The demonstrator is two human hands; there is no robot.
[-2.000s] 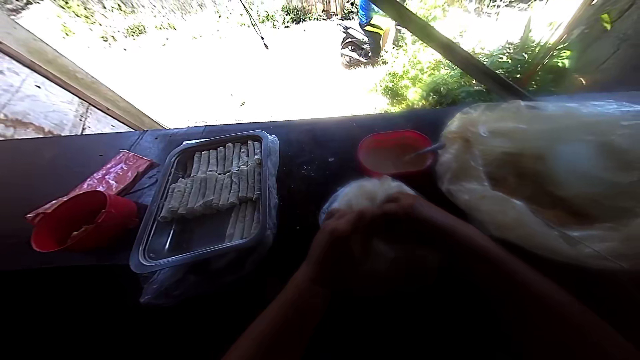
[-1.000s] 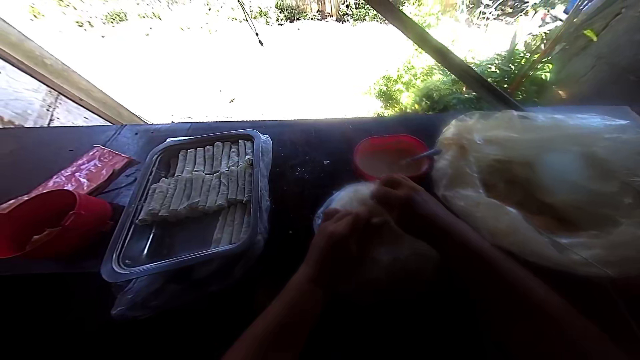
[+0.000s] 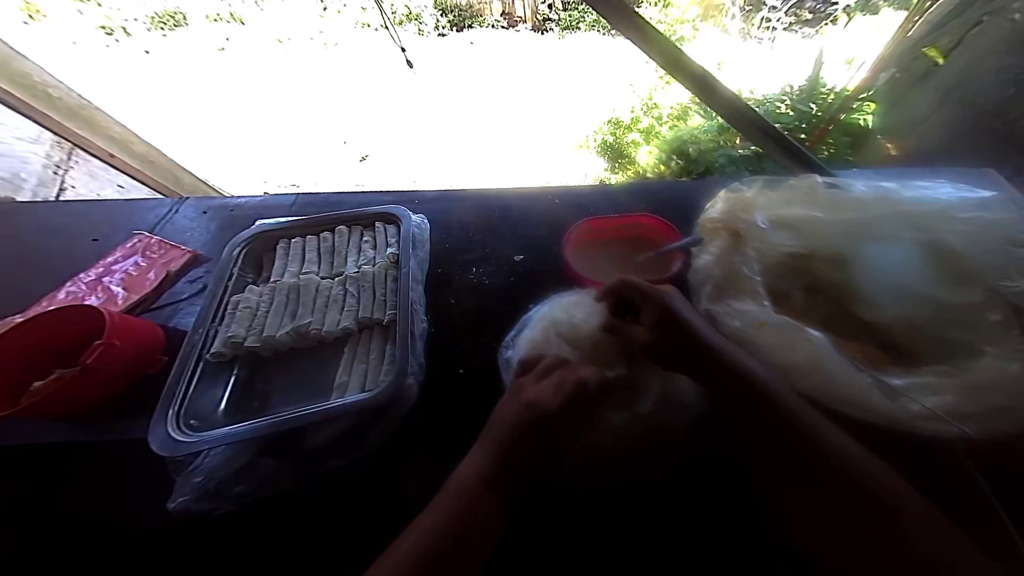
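Observation:
Both my hands are at a pale, thin, translucent mass (image 3: 564, 324), which looks like a stack of wrappers on plastic. My left hand (image 3: 552, 392) rests on its near left part, fingers bent. At its upper right is my right hand (image 3: 640, 312), fingertips drawn together, just below a red bowl (image 3: 624, 220) of pale liquid with a utensil handle (image 3: 672, 248) leaning out. Deep shadow hides whether either hand grips anything. To the left, a clear-rimmed tray (image 3: 284, 428) holds rows of thin rolled wrappers (image 3: 320, 300).
A large clear plastic bag (image 3: 864, 280) with pale and brownish contents lies at the right. Far left are a red plastic container (image 3: 132, 352) and a shiny red packet (image 3: 128, 272). The dark tabletop (image 3: 488, 216) ends at a bright outdoor opening crossed by a slanting beam (image 3: 704, 88).
The person beside the motorcycle outside, seen two seconds ago, is out of view. My right hand has shifted slightly over the pale mass; my left hand stays at its near left side.

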